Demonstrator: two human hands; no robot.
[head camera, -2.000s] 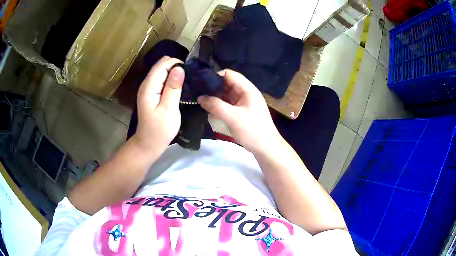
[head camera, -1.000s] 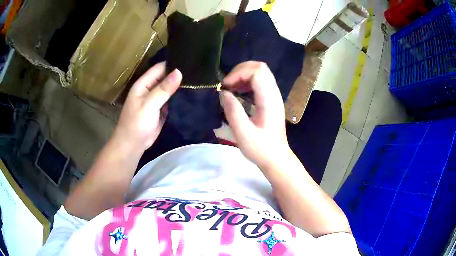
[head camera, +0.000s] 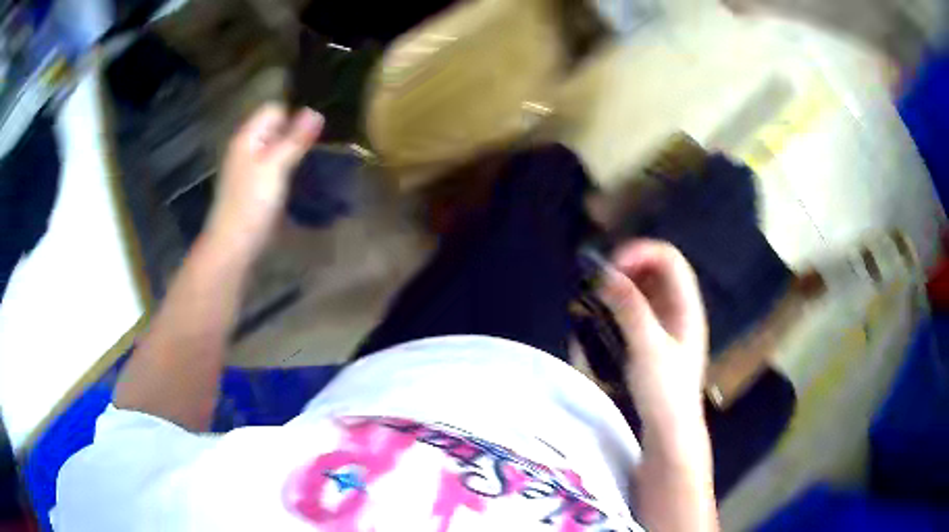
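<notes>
The view is strongly blurred. My left hand (head camera: 260, 171) is raised at the left and pinches a zip pouch (head camera: 335, 91) by its zipper edge. The pouch's dark green face is above the fingers and its black lining (head camera: 321, 189) hangs below. A small gold spot of the zipper (head camera: 362, 153) shows at its right end. My right hand (head camera: 661, 312) is apart from the pouch, at the right over my lap, with thumb and forefinger close together. Something dark and slim shows beside its fingers; blur hides whether it is held.
Black cloth (head camera: 718, 234) lies on the wooden stool (head camera: 754, 348) at the right. A brown carton (head camera: 468, 78) stands behind, close to the pouch. A white surface with a brown edge (head camera: 68, 260) is at the far left. Blue plastic (head camera: 921, 405) shows at the right edge.
The view has swung left. My left hand has carried the pouch away to the left. My right hand has let go of the pouch's zipper end and is now well apart from it.
</notes>
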